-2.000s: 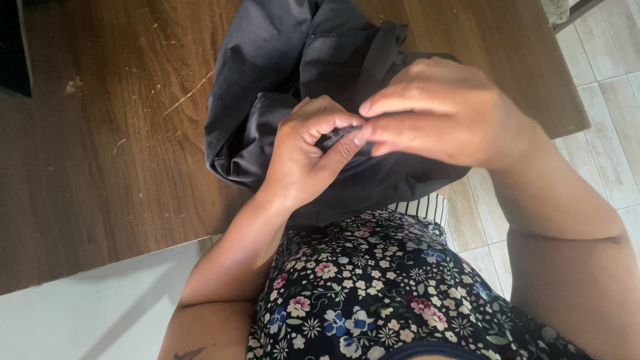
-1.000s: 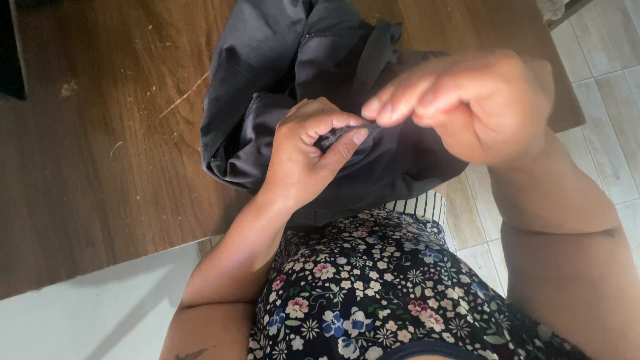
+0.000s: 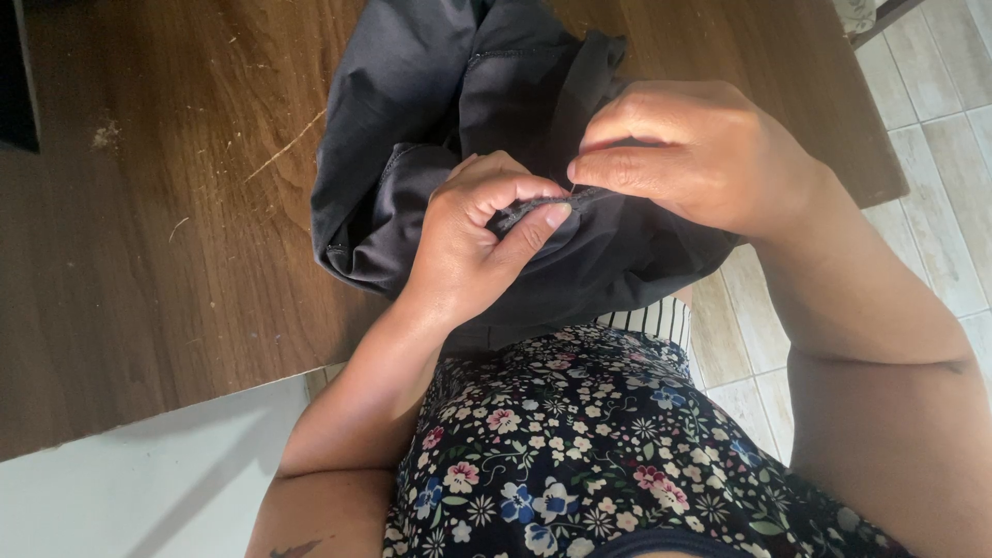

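Note:
A dark grey cloth garment (image 3: 511,101) with stitched seams lies bunched on the wooden table and hangs over its edge towards my lap. My left hand (image 3: 488,225) pinches a folded edge of the garment between thumb and forefinger. Just right of that pinch, my right hand (image 3: 682,155) has thumb and fingertips together on a thin sewing needle (image 3: 573,188), whose tip meets the cloth edge. Most of the needle is hidden by my fingers, and no thread can be made out clearly.
The brown wooden table (image 3: 155,232) bears scratches and pale marks. A dark object (image 3: 15,85) stands at its upper left edge. Light floor tiles (image 3: 752,310) show at the right, and patterned fabric (image 3: 856,14) is at the top right corner.
My right hand, raised to the right of the pinch one second ago, is back close to the cloth edge. My left hand keeps its pinch on the garment.

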